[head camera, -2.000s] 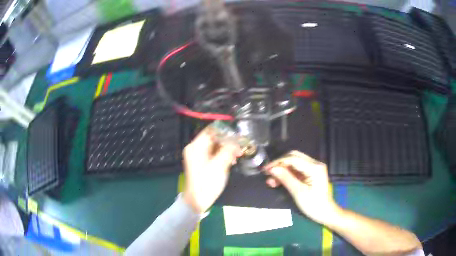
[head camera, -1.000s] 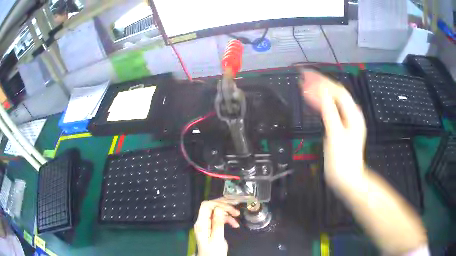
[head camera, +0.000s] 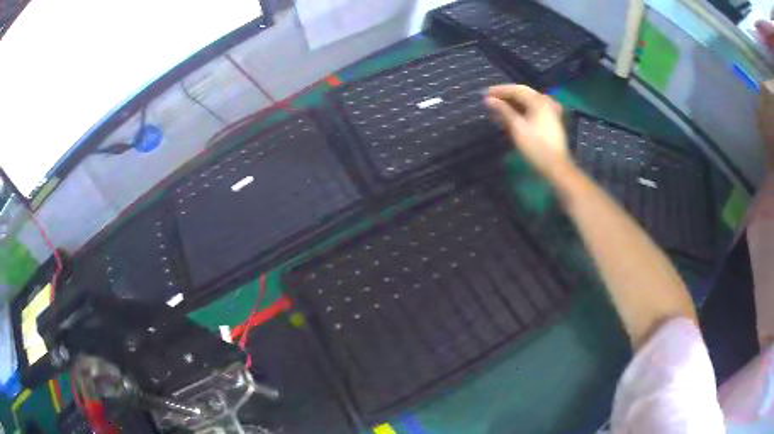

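Observation:
My right hand (head camera: pixel 535 127) is over the right edge of a black component tray (head camera: pixel 424 106) at the upper middle, with thumb and fingertips close together. Whether a small component is between the fingertips is too small to tell. The tray has rows of small light parts and a white label. The test fixture (head camera: pixel 187 381) stands at the lower left, cut off by the frame's edge. My left hand is not in view.
A partly filled tray (head camera: pixel 433 297) lies right of the fixture. Another labelled tray (head camera: pixel 263 208) lies behind it. More trays are at the top (head camera: pixel 526 38) and right (head camera: pixel 645 186). A monitor (head camera: pixel 110 76) is upper left. Another person's arm (head camera: pixel 761 229) shows at the right edge.
The view has swung to the right. My right hand has moved from near the fixture to the farther right tray. My left hand has left the picture. The red handle is now low in view.

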